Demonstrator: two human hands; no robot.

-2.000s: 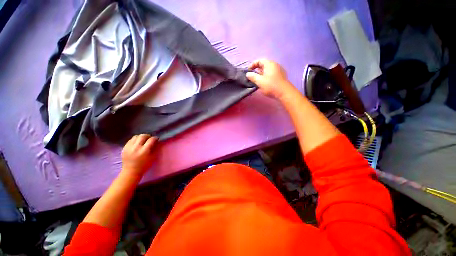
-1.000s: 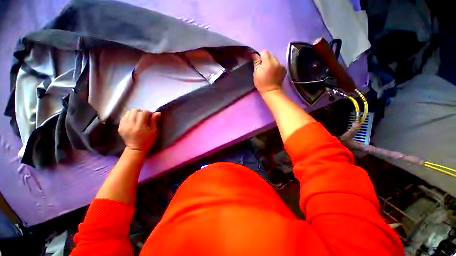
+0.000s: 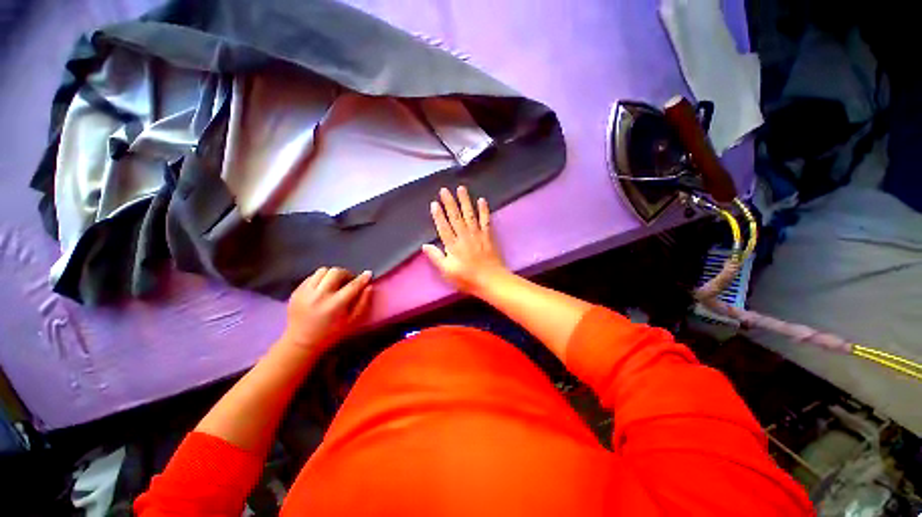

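The grey garment (image 3: 404, 217) lies on the purple pressing table, its pale silver inside facing up and a dark grey band along the edge nearest me. My left hand (image 3: 329, 306) is at the band's lower edge, fingers bent together; whether it pinches the fabric is hard to tell. My right hand (image 3: 464, 240) lies flat with fingers apart, fingertips on the band and palm near the table edge. A small pale label or piece (image 3: 473, 149) shows inside the garment near its right end.
A steam iron (image 3: 649, 162) with a brown handle and yellow tubes rests on the table (image 3: 596, 50) to the right of the garment. A folded white cloth (image 3: 716, 76) lies at the table's right edge. Grey fabric (image 3: 839, 263) is piled beyond it at the right.
My right hand has let go of the garment's right end and moved down and left onto the band. My left hand has moved right and down along the edge. The garment's right end now lies rounded.
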